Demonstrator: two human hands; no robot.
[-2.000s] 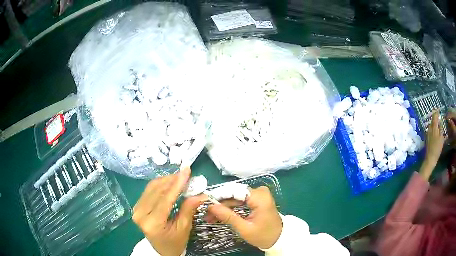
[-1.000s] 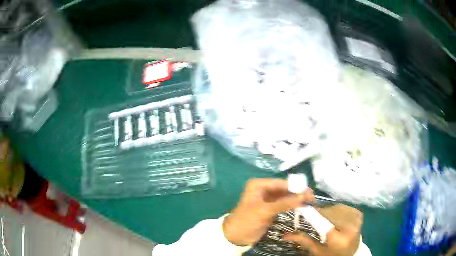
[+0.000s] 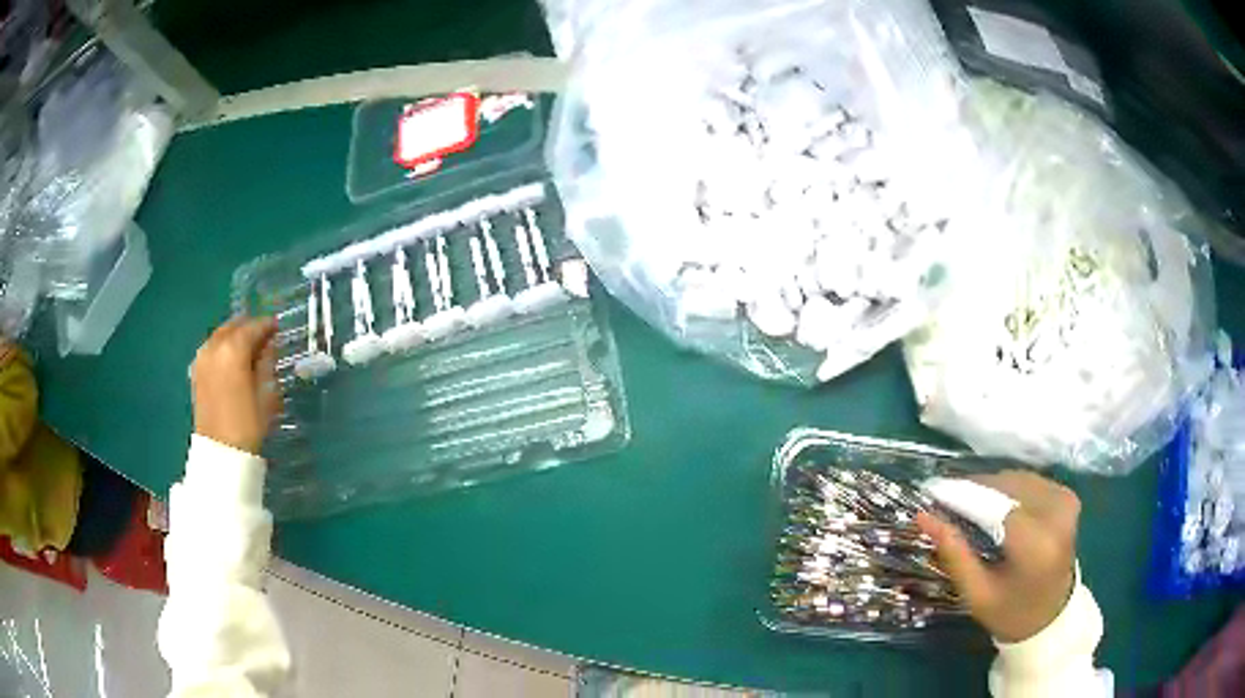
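My left hand (image 3: 235, 389) is at the left edge of the clear blister tray (image 3: 533, 457), beside the row of assembled units (image 3: 440, 280). Its fingers are close together; whether they hold a unit cannot be told. The units have slim metallic middles and white ends and fill part of the tray's upper half. My right hand (image 3: 1017, 552) holds a white plastic housing (image 3: 972, 502) over the right side of the clear insert tray (image 3: 778, 477). Its thumb and finger reach down to the loose metal inserts (image 3: 860, 552); whether they pinch one is unclear.
A poly bag of white caps (image 3: 806, 191) and a bag of housings (image 3: 1065, 314) stand behind. The blue parts bin (image 3: 1174, 505) is at the right edge. A small clear box with a red-edged label (image 3: 437, 130) lies behind the blister tray. Clear plastic (image 3: 109, 273) is at left.
My hands were together over the insert tray and have parted. My left hand has moved left to the blister tray; my right hand remains at the insert tray. The view has turned left.
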